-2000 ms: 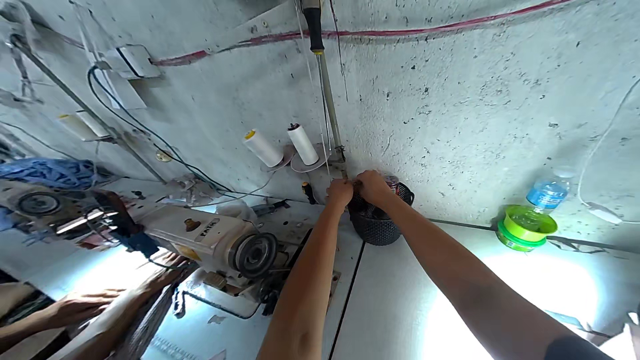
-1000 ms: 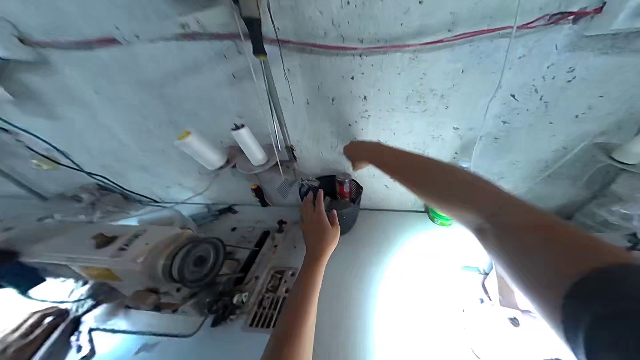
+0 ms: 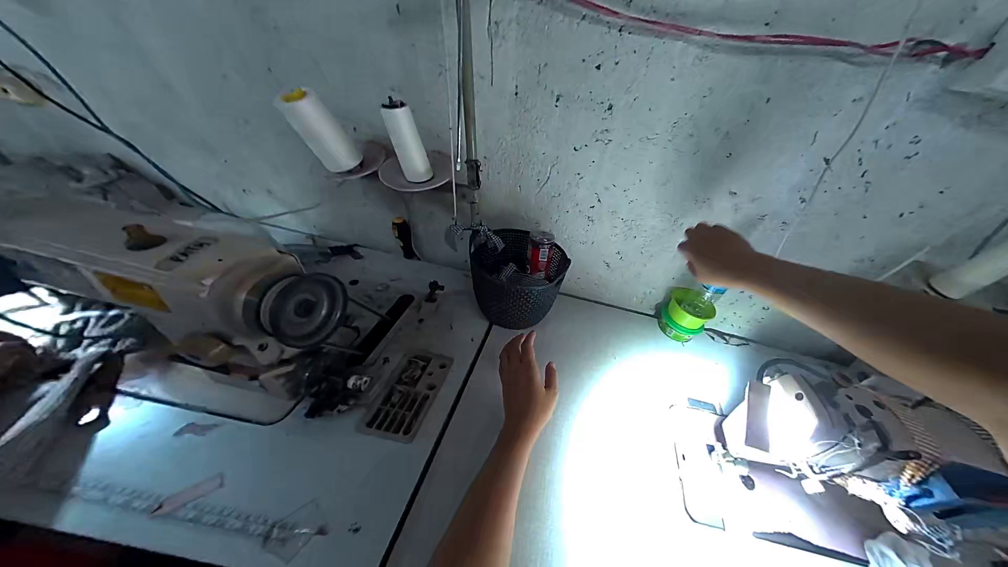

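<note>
My left hand (image 3: 526, 387) hovers over the white table with its fingers apart, just below a black mesh basket (image 3: 516, 303). In that basket are a red-labelled container (image 3: 541, 253) and some checked cloth. My right hand (image 3: 718, 253) is raised in front of the wall, fingers curled downward, at the top of a clear plastic bottle (image 3: 715, 290); whether it grips the bottle cannot be told. The bottle is mostly hidden behind the hand and forearm. Beside it, green plastic bowls (image 3: 691, 309) stand at the wall's foot.
An industrial sewing machine (image 3: 197, 268) occupies the left, with a person's hand at its far edge. Two white thread cones (image 3: 407, 142) stand on holders. A second machine (image 3: 787, 417) sits under a bright lamp at right. A clear ruler (image 3: 181, 512) lies lower left.
Both hands were at the basket two seconds ago. My right hand has moved right toward the green bowls and bottle; my left hand has come off the basket. The view has shifted right.
</note>
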